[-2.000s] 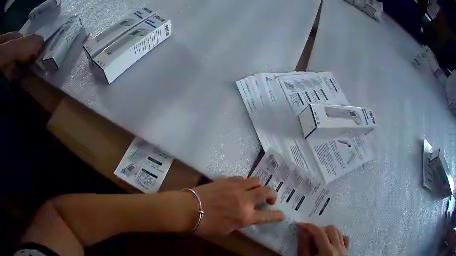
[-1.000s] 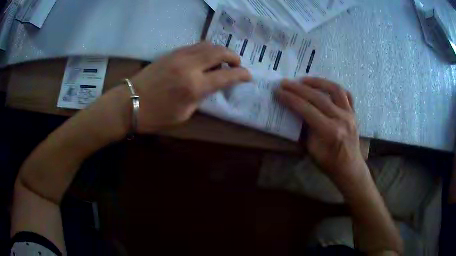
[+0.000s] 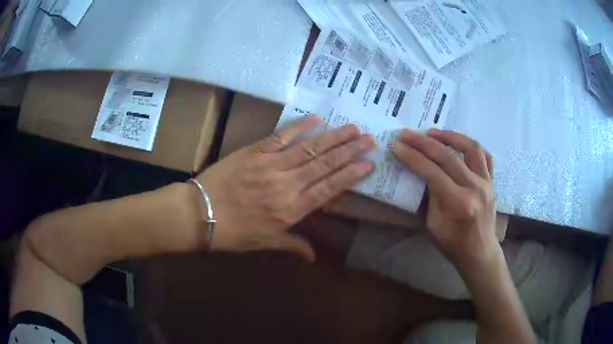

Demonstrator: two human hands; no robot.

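Note:
An instruction sheet (image 3: 383,84) lies at the table's front edge, its near part folded back over itself. Its far part shows small grey pictures above black bars. My left hand (image 3: 289,178), with a bracelet at the wrist, lies flat on the folded part with its fingers apart, pressing from above and gripping nothing. My right hand (image 3: 454,181) rests its bent fingertips on the sheet's right part; whether it pinches the paper is hidden. A folded leaflet (image 3: 131,111) lies on the brown carton ledge at the left.
A stack of unfolded sheets (image 3: 447,30) lies beyond the sheet on the white foam sheet (image 3: 201,40). Product boxes (image 3: 67,10) show at the upper left, and another box (image 3: 598,64) at the right edge. Brown cartons (image 3: 185,127) stand under the foam. Part of a smartphone (image 3: 121,285) shows low left.
The view has tilted down since the first frame. The sheet's near part, raised and curled a second ago, now lies flatter. My left hand has opened out flat over it.

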